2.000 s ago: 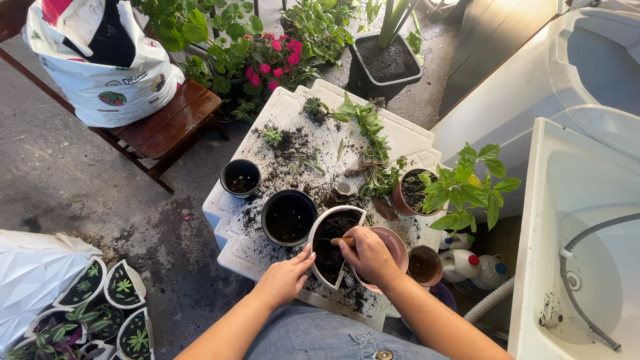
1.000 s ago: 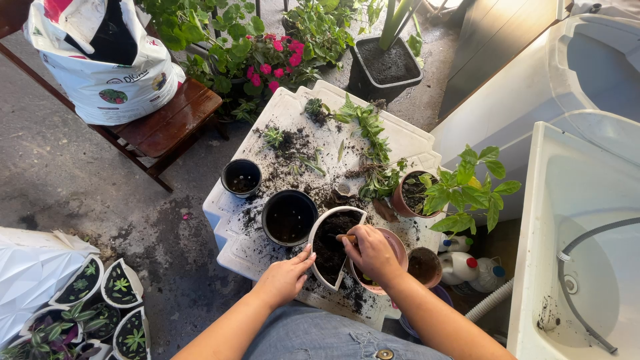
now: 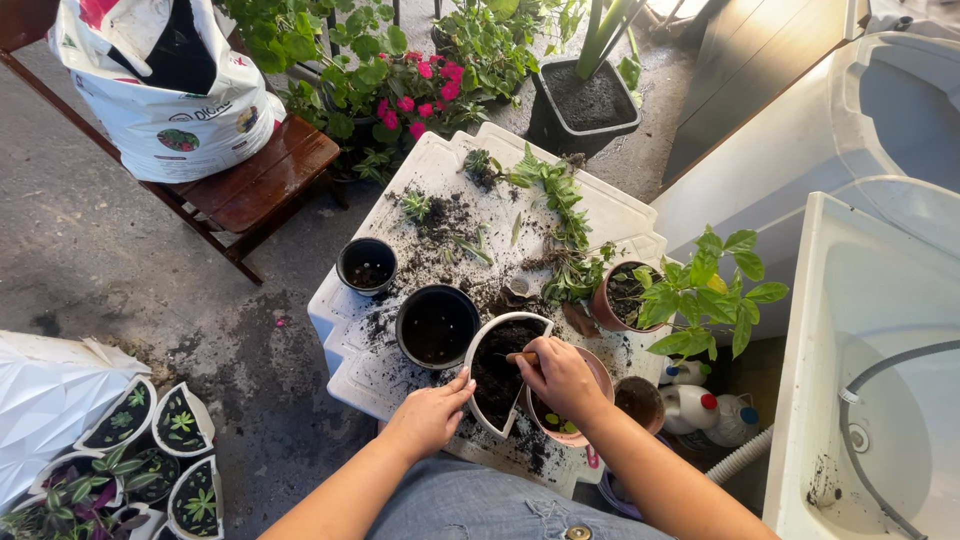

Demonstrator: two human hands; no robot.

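A half-round white pot [image 3: 478,352] filled with dark soil stands near the front edge of the soil-strewn white plastic table [image 3: 352,375]. My left hand [image 3: 431,416] rests its fingers against the pot's left rim. My right hand [image 3: 562,375] grips the wooden handle [image 3: 522,358] of a small tool over the soil; its working end is hard to make out. Under my right wrist is a round pink pot [image 3: 600,369] with small leaves inside. Left of the white pot is a black plastic pot [image 3: 438,327], and beyond it a smaller black pot [image 3: 367,266].
Uprooted fern-like plants [image 3: 562,199] and small succulents [image 3: 416,205] lie on the table. At the right are a potted leafy plant [image 3: 622,300], a brown pot [image 3: 640,403] and a white sink [image 3: 795,360]. A soil bag [image 3: 202,135] sits on a wooden chair [image 3: 262,180]; half-round planters [image 3: 182,420] stand lower left.
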